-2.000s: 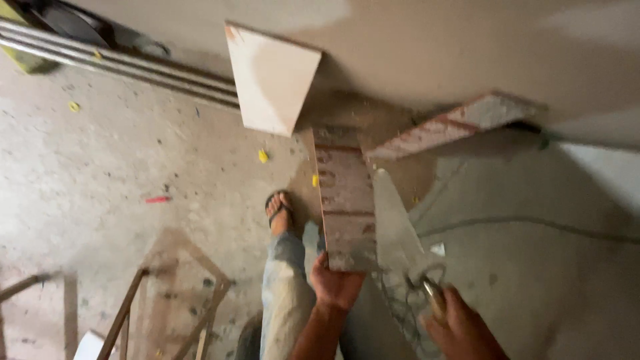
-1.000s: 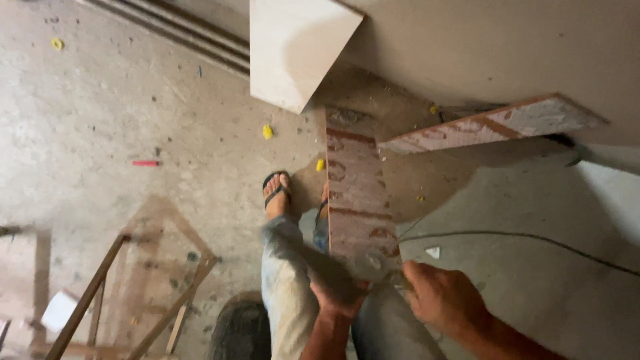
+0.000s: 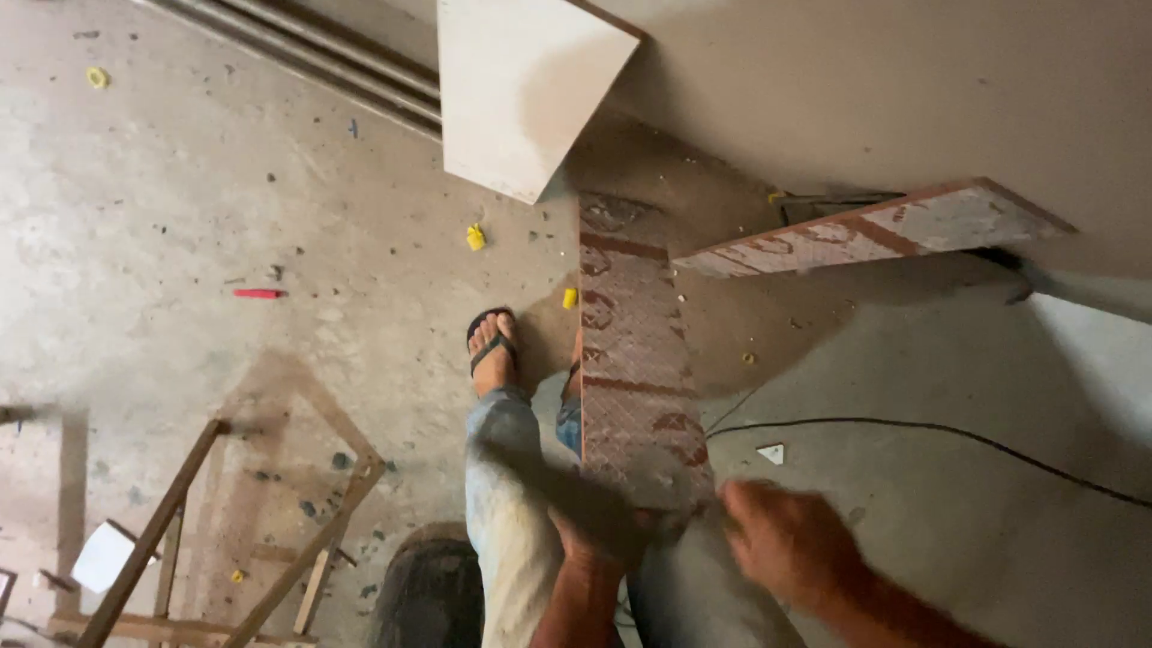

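A long tile strip (image 3: 634,342), its reddish back smeared with grey adhesive, stands out from between my knees. My left hand (image 3: 598,531) grips its near end. Beside that end, on the right, my right hand (image 3: 787,540) is curled and blurred by motion; a blurred tool blade seems to lie across the near end of the strip. Its handle is hidden in my fist. A second strip (image 3: 864,234) with a similar back rests at the right by the wall. Toward the top, a white tile (image 3: 531,90) leans on the wall.
Metal pipes (image 3: 360,81) lie along the wall at upper left. Wooden frames (image 3: 162,531) stand at lower left. A black cable (image 3: 900,423) crosses the floor at right. Yellow tile spacer pieces (image 3: 476,238), a red stick (image 3: 258,293) and a white shard (image 3: 771,453) lie about.
My right hand, seen with a trowel-like tool right of the strip two seconds ago, has moved up to its near end. The left hand stays at that end. The view has shifted closer.
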